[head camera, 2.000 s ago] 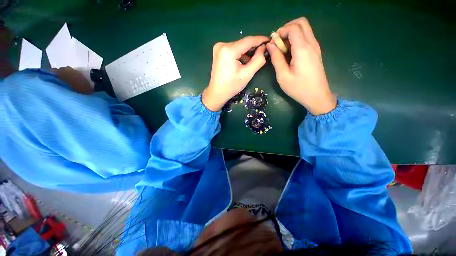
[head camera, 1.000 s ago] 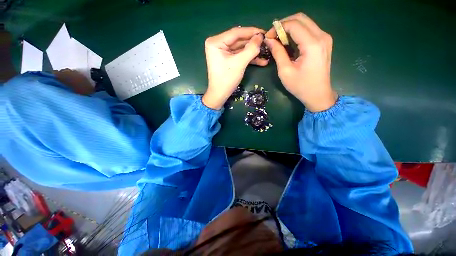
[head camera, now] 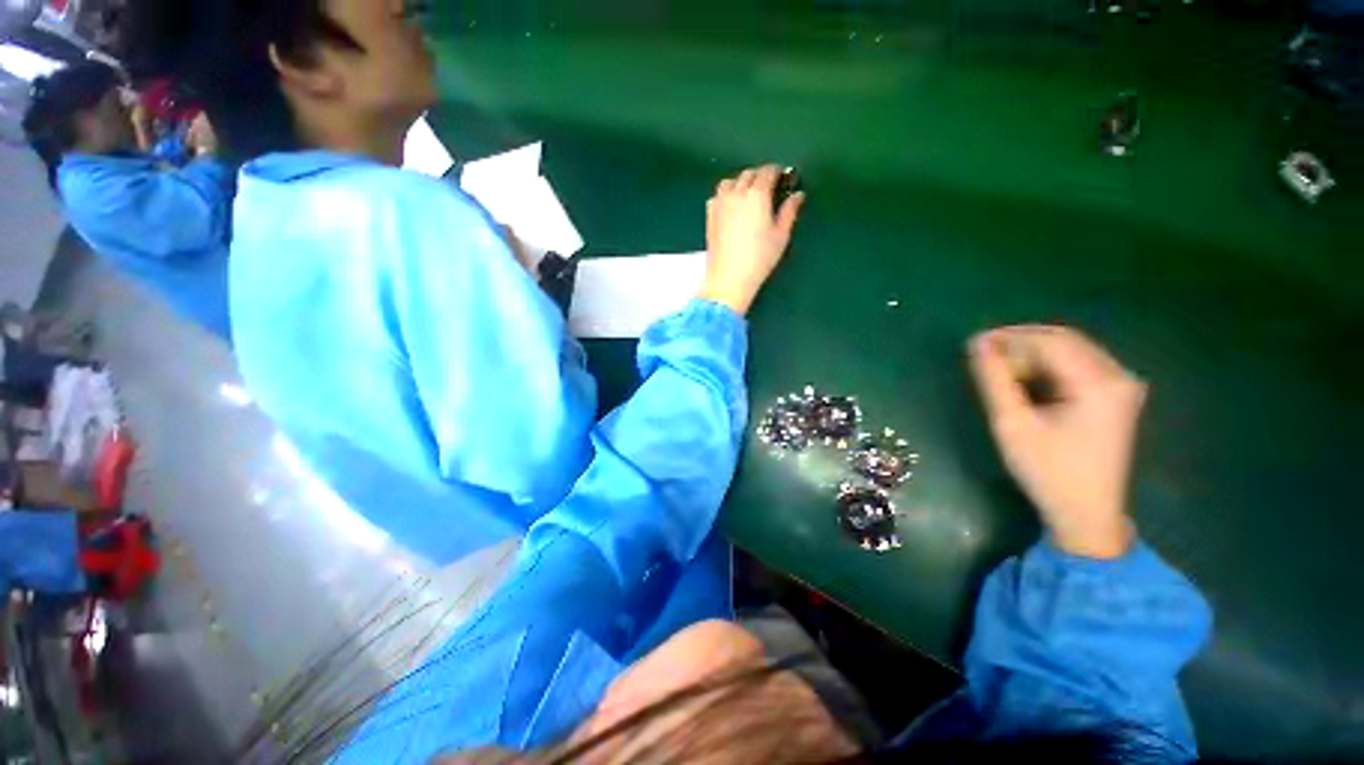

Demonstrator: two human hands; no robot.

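My left hand (head camera: 747, 232) is stretched out over the bench, beyond the white sheet, with a small dark round part (head camera: 787, 186) at its fingertips. My right hand (head camera: 1065, 426) is above the bench at the right, blurred, with its fingers curled. A bit of something tan shows between its fingers, mostly hidden. A small group of dark round parts with silvery points (head camera: 869, 516) lies on the bench between my arms, near the front edge.
A white sheet (head camera: 636, 296) lies left of my left hand, partly behind my sleeve. A person in a blue smock (head camera: 374, 329) sits close at my left, near more white sheets (head camera: 524, 194). Another dark part (head camera: 1117, 126) and a silvery ring (head camera: 1306, 175) lie at the far right.
My hands have parted. The left has moved out forward and left with a dark part, the right has stayed at the right side. The view has swung to the left.
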